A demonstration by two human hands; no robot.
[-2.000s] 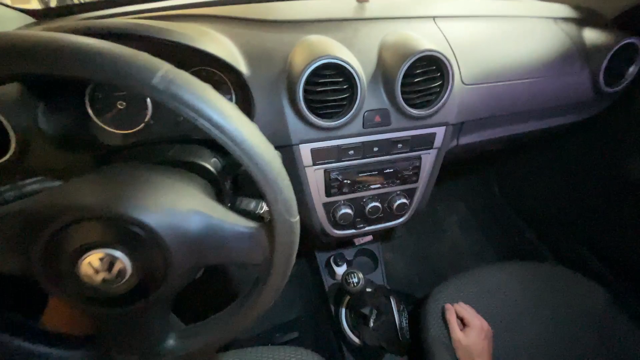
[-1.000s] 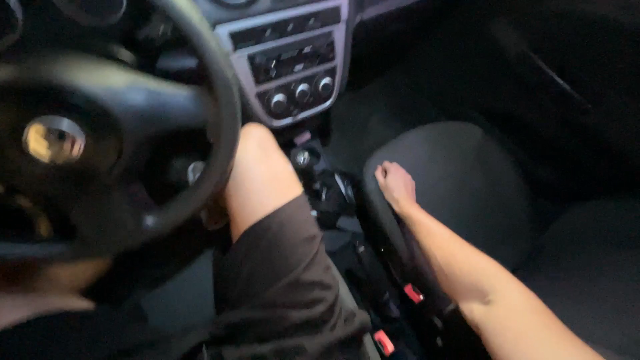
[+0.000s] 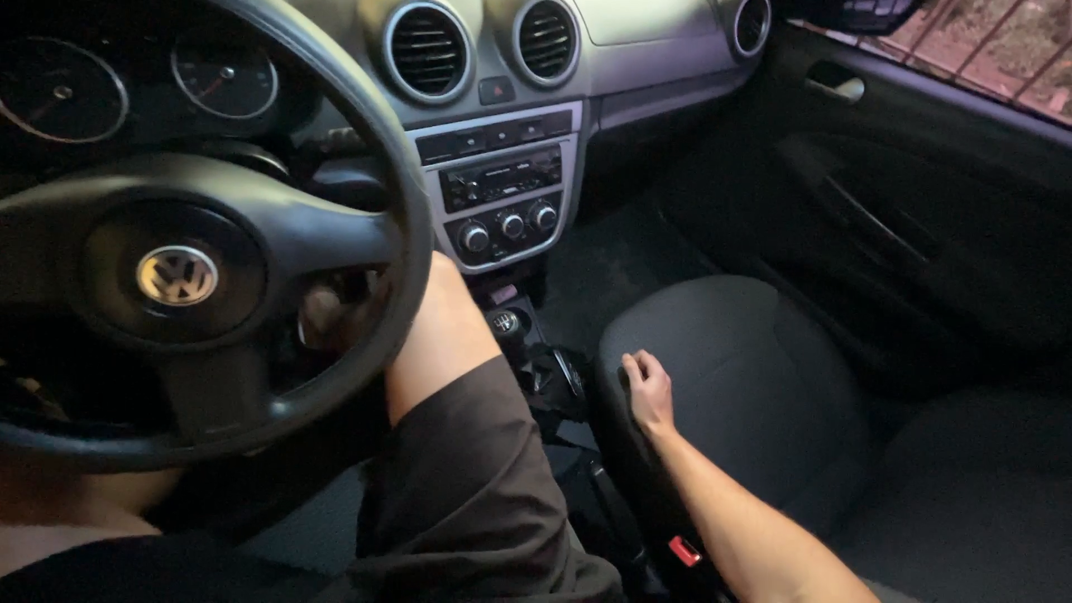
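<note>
My right hand rests on the near side edge of the dark fabric passenger seat, its fingers loosely curled; no object shows in it. To its left are the gear lever knob and the lever's dark boot, which the hand does not touch. I do not see my left hand. The black steering wheel with a Volkswagen badge fills the left of the view, above my bare legs and dark shorts.
Ahead is the centre console with a car radio, climate knobs and round air vents. The passenger door bounds the right side. A red seat belt buckle lies beside my right forearm.
The view has swung down, then partly back up, bringing my legs and right forearm in. My right hand stays on the passenger seat's edge.
</note>
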